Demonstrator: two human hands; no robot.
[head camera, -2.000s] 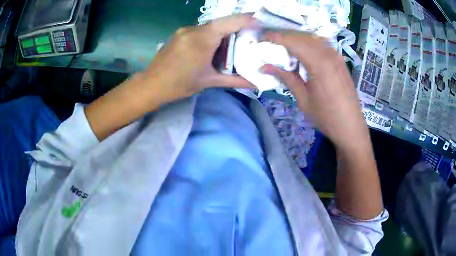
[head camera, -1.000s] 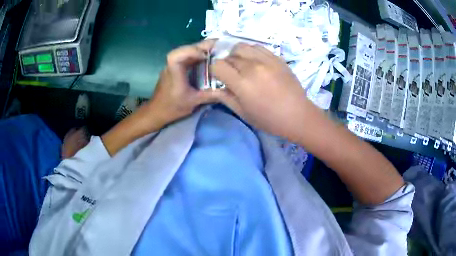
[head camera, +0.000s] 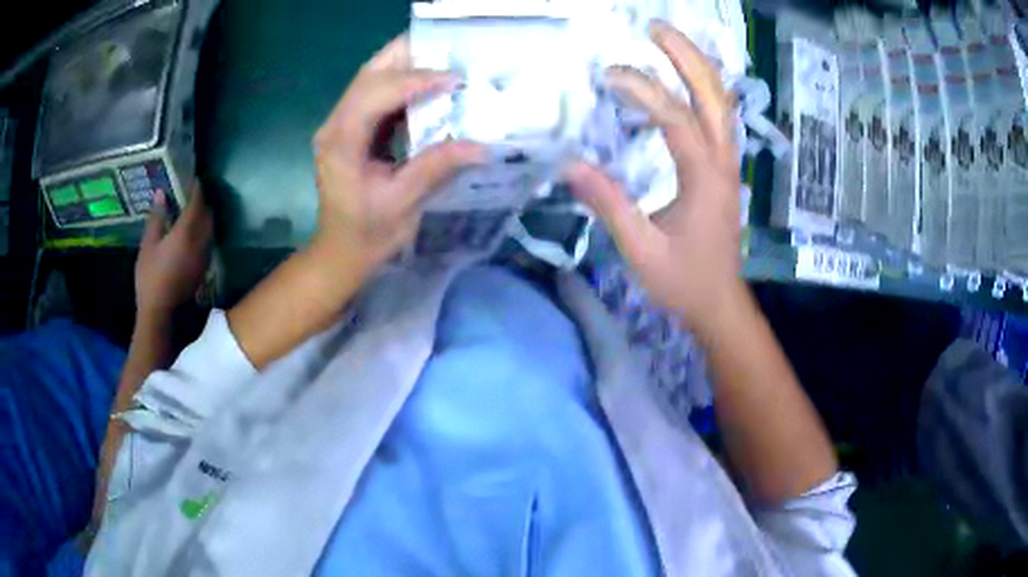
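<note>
My left hand (head camera: 378, 163) grips a white-grey printed retail box (head camera: 479, 186) at its left side, fingers behind and thumb on the near face. The box is blurred, and its bright upper part merges with the white behind it. My right hand (head camera: 682, 169) is just right of the box, fingers spread and thumb apart, with nothing seen held in it. The white strap pile (head camera: 710, 45) lies behind and beside this hand. A white strap loop (head camera: 552, 246) hangs below the box. I cannot tell what is inside the box.
A digital scale (head camera: 107, 186) with a green display stands at left, with another person's hand (head camera: 175, 254) by its front edge. A row of waiting cartons (head camera: 919, 158) stands at right, above a station label (head camera: 838, 266). Small pale pieces (head camera: 665, 338) lie below the table edge.
My hands have moved apart; the right has opened and moved right, away from the box. The box's printed face now shows more. Another person's hand has come up beside the scale.
</note>
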